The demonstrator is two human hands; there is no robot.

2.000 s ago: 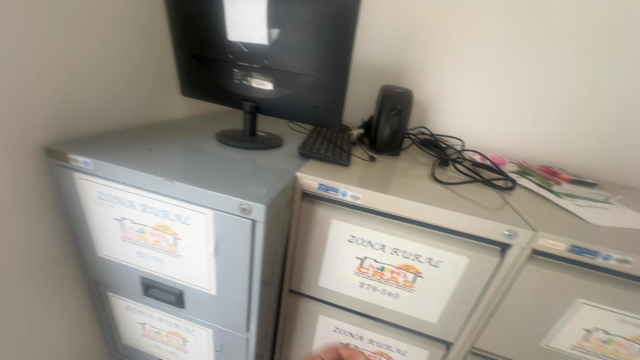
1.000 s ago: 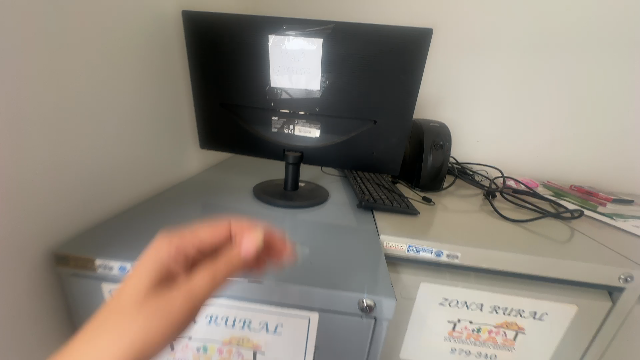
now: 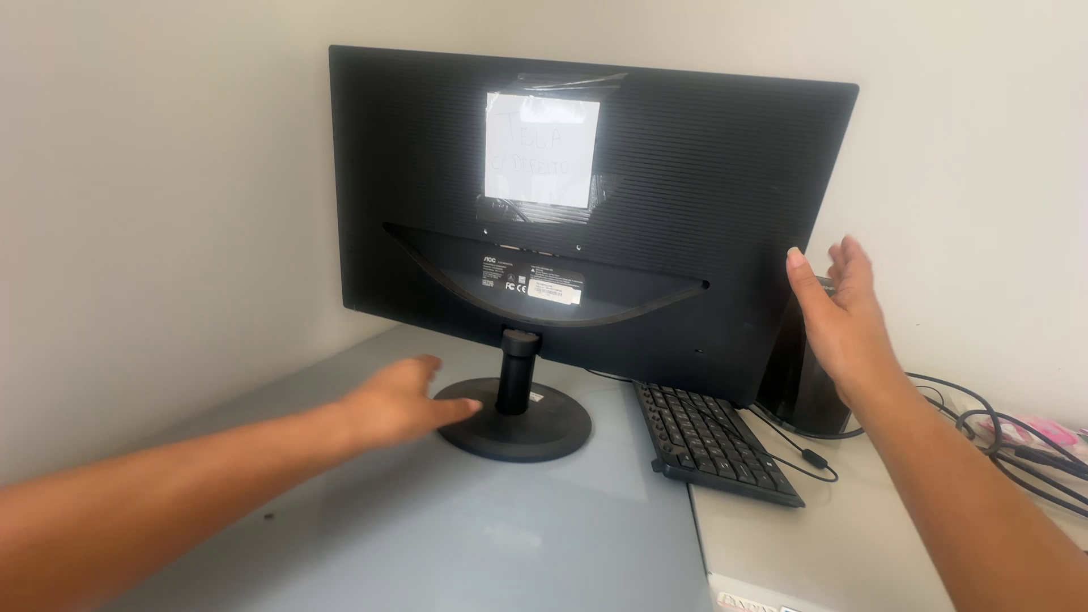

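A black AOC computer monitor (image 3: pixel 663 195) stands with its back towards me, a paper note (image 3: pixel 541 151) with writing taped to it. Its round base (image 3: pixel 544 433) rests on a grey metal filing cabinet (image 3: pixel 442 527). My left hand (image 3: pixel 404 404) is at the left side of the base, fingers apart and holding nothing; whether the thumb touches the base cannot be told. At the monitor's right edge is my right hand (image 3: pixel 837 306), thumb and fingers spread around that edge, not closed on it. Contact there is unclear too.
A black keyboard (image 3: pixel 718 442) lies right of the base, partly across the join to a beige cabinet (image 3: pixel 790 544). Behind my right hand stands a black upright device (image 3: pixel 803 374), with tangled black cables (image 3: pixel 1003 442) to its right. Walls stand behind and at the left.
My left hand has moved from in front of the monitor to beside its base. My right hand has come into view at the monitor's right edge. The view has moved closer to the monitor.
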